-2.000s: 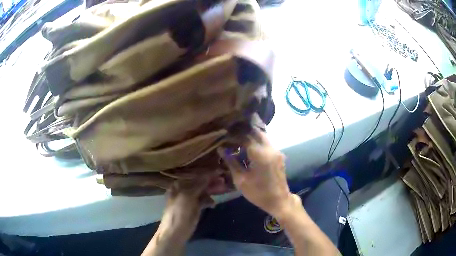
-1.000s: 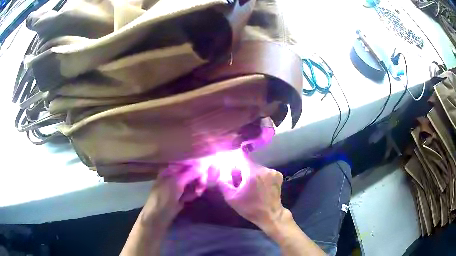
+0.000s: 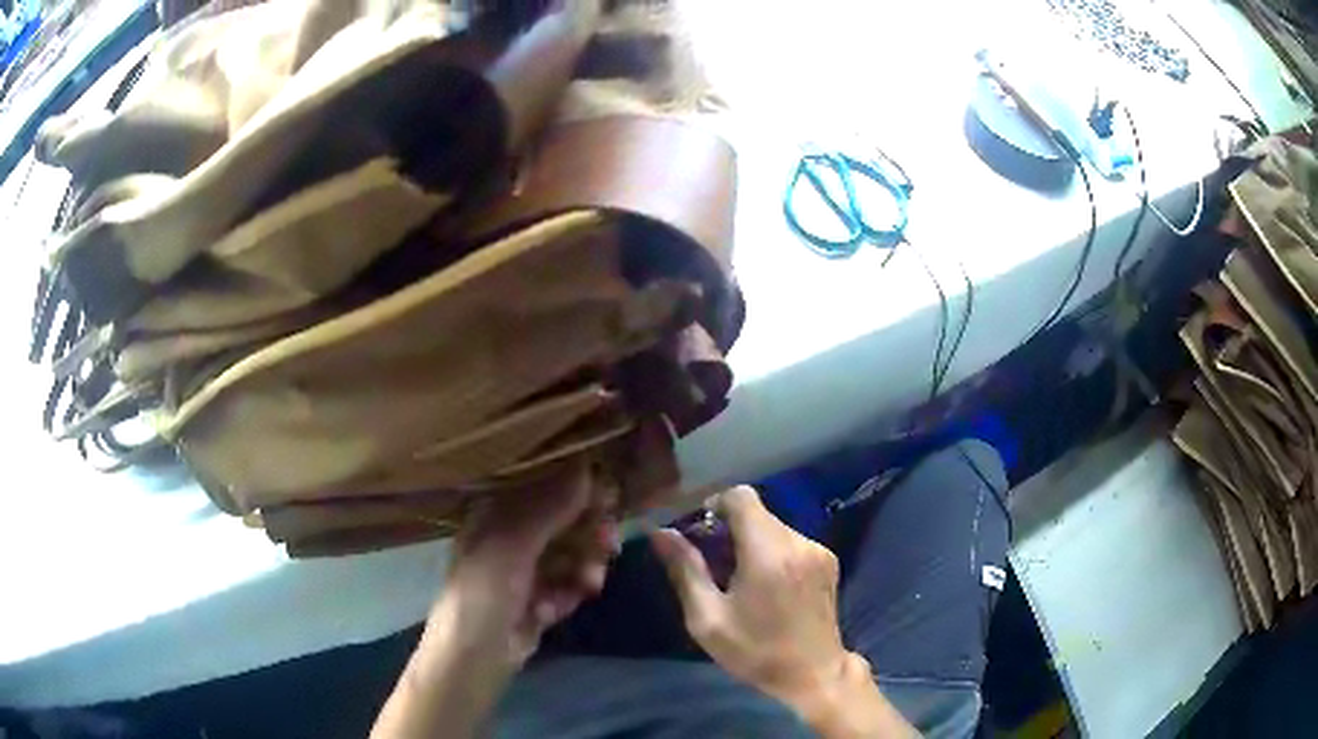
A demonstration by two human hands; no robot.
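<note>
A thick floppy stack of brown canvas tote bags [image 3: 390,347] with reddish-brown leather trim [image 3: 636,173] lies on the white table and hangs at its front edge. My left hand [image 3: 528,563] grips the lower edge of a bag at the front of the stack; the fingers are partly hidden by the fabric. My right hand [image 3: 766,585] is just right of it, apart from the bags, above my lap. It holds a small dark purple object with a metal tip, a lighter by its look [image 3: 708,530]. No glow shows.
Teal-handled scissors [image 3: 846,199] lie on the table right of the stack. Beyond are a round dark disc with a pen-like tool [image 3: 1019,130], thin cables and a speckled chain-like heap [image 3: 1120,36]. More folded brown bags [image 3: 1250,390] hang at the right.
The pink-violet glow between my hands is gone. My right hand has moved slightly right, away from the bag edge. The bags and table items appear shifted left in view.
</note>
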